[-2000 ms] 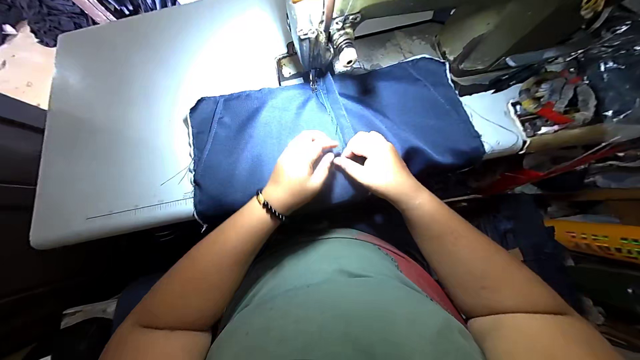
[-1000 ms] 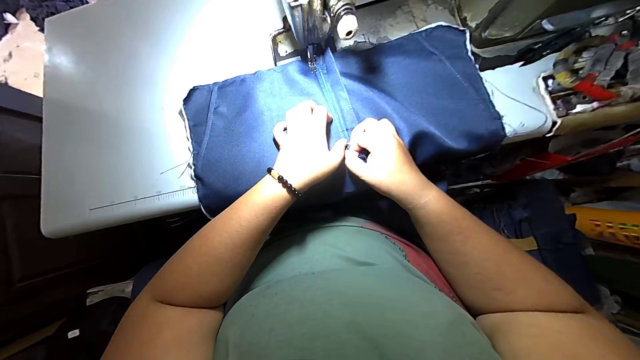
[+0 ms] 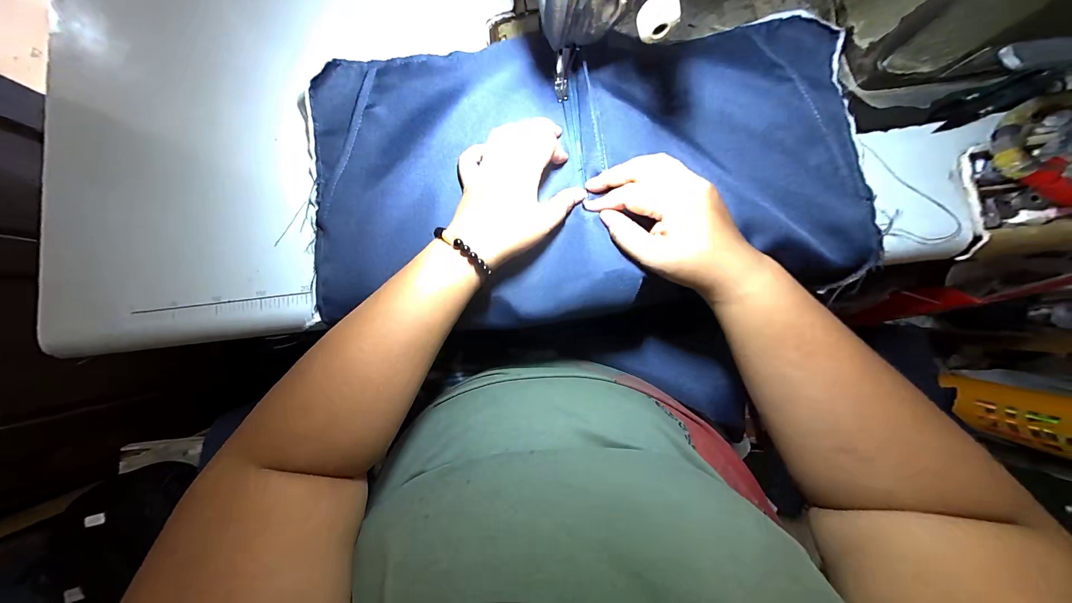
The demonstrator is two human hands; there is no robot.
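Note:
Dark blue fabric (image 3: 402,184) lies spread across the sewing machine's bed, with a stitched seam (image 3: 596,126) running from the presser foot (image 3: 563,77) toward me. My left hand (image 3: 515,180), a black beaded bracelet at its wrist, rests on the cloth left of the seam, fingers spread and thumb tip at the seam. Opposite it, my right hand (image 3: 666,213) has its thumb and fingertips close together on the cloth at the seam, touching or nearly touching my left thumb. Whether cloth is pinched between those fingertips is hard to see. The presser foot stands on the fabric beyond both hands.
The white machine table (image 3: 167,184) carries a printed ruler scale near its front edge. Loose threads (image 3: 921,209) lie at the fabric's right side. Farther right are a cluttered shelf with red and yellow items and an orange plastic basket (image 3: 1013,414). The machine head (image 3: 586,18) stands above the cloth.
The fabric has shifted a little under the presser foot. My left hand has opened from a pinch at the seam to lie flatter on the cloth. My right hand stays at the seam.

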